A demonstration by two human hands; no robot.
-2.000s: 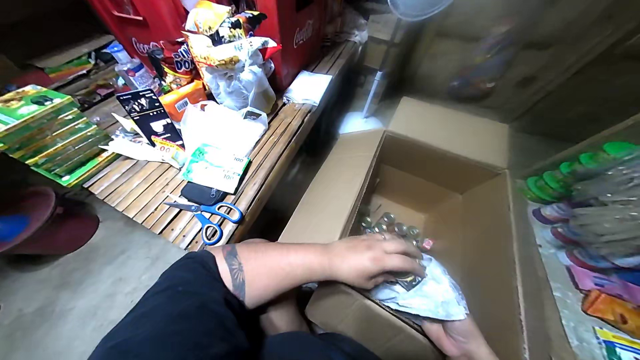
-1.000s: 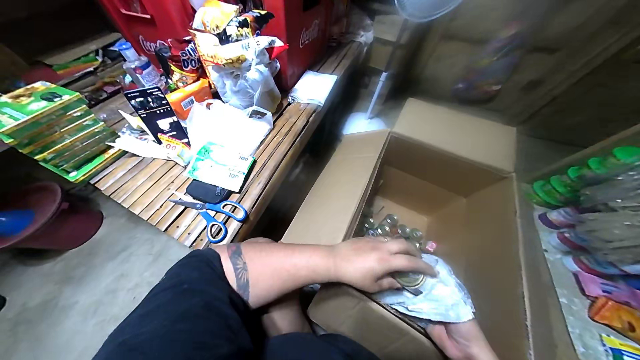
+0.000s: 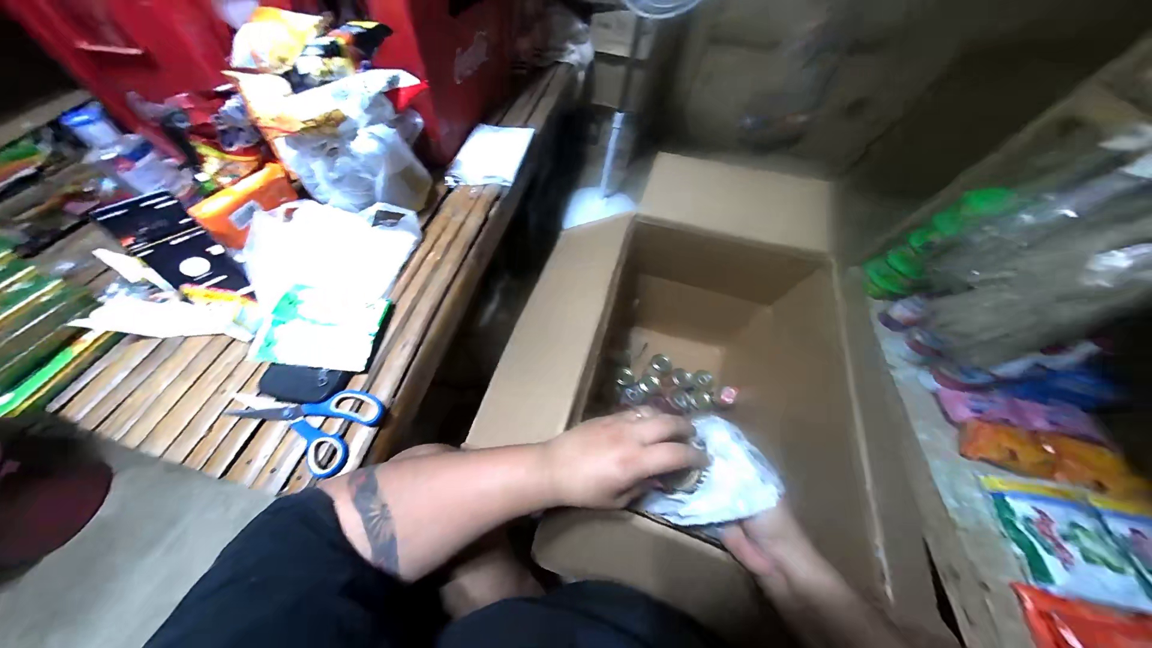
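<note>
Over the near end of an open cardboard box (image 3: pixel 738 243), my left hand (image 3: pixel 621 457) has its fingers curled around a small round item (image 3: pixel 691 477), which they partly cover. That item lies against a crumpled white plastic bag (image 3: pixel 733 477). From the right, my right hand (image 3: pixel 774 544) supports the bag from beneath, its fingers largely hidden by it. Farther down in the box, several small glass jars or bottles (image 3: pixel 679 382) stand close together, with a small pink-red item (image 3: pixel 727 394) beside them.
Left of the box, a bamboo-slat bench (image 3: pixel 441 270) holds blue-handled scissors (image 3: pixel 328 418), a black pouch (image 3: pixel 306 382), plastic bags (image 3: pixel 333 243) and a dark printed box (image 3: pixel 171 238). Red crates (image 3: pixel 468 72) stand behind. Packets (image 3: pixel 1053 531) and green-capped items (image 3: pixel 936 234) line the right side.
The view has shifted slightly. Both hands stay at the white bag at the near end of the box, and my left hand's fingers have moved a little on it.
</note>
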